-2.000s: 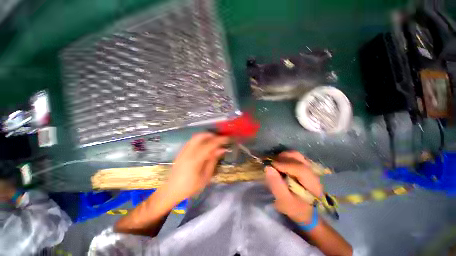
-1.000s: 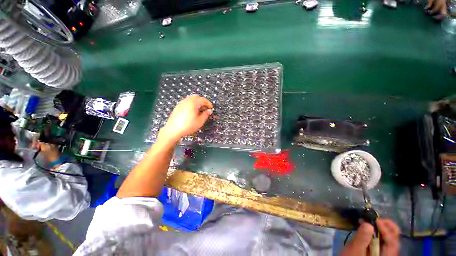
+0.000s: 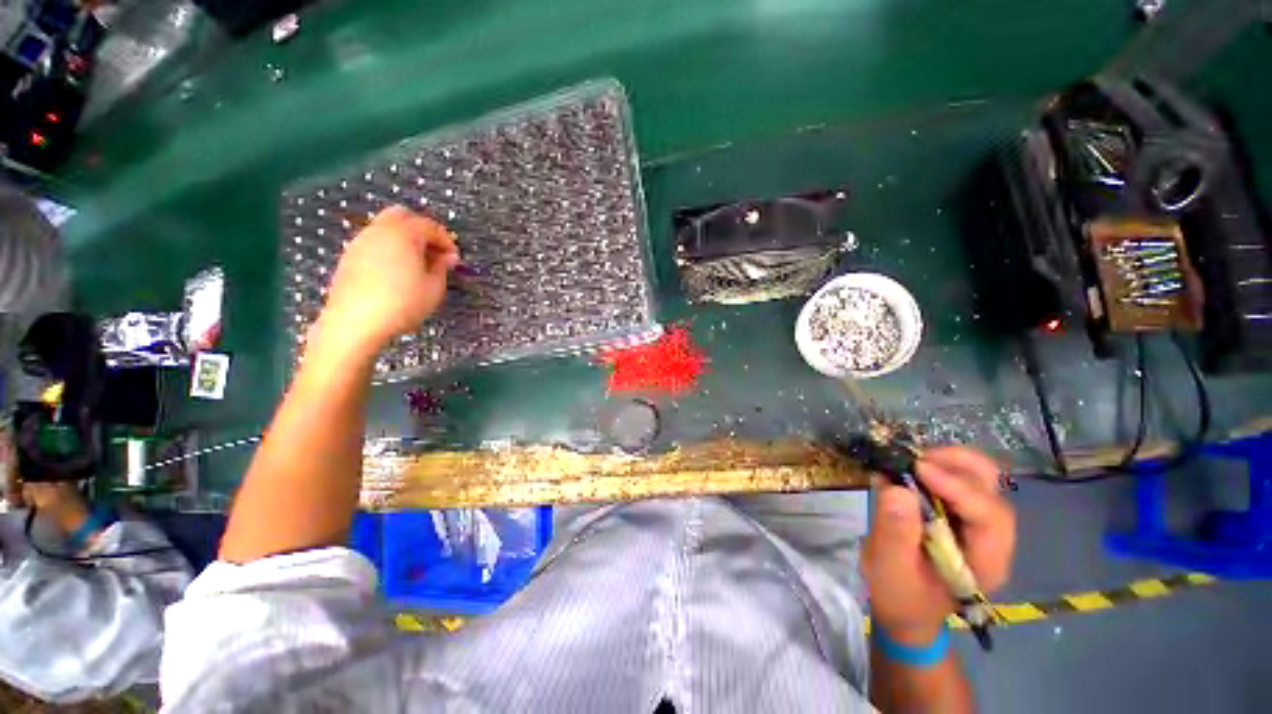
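Observation:
My left hand (image 3: 394,279) is over the middle of the clear blister tray (image 3: 558,209), whose round pockets hold silvery parts. Its fingertips are together at the pockets, with a small dark thing beside them; whether they grip it I cannot tell. My right hand (image 3: 942,537) holds the soldering iron (image 3: 937,541) by its yellowish handle and black grip, tip pointing up-left just below the white bowl (image 3: 907,332) of silvery bits. A red heap of small parts (image 3: 656,363) lies at the tray's lower right corner. A smaller dark red heap (image 3: 426,400) lies below the tray.
A round dark disc (image 3: 636,424) sits above the wooden edge strip (image 3: 600,474). A black pouch (image 3: 760,248) is above the bowl. A black soldering station (image 3: 1032,223) with a brown tips box (image 3: 1147,279) and cords stands right. Another person's sleeve (image 3: 98,607) is at lower left.
The blur of the first frame is gone. My left hand has gone from the work spot below the red heap to the tray. My right hand has moved right, to near the bowl, still holding the iron.

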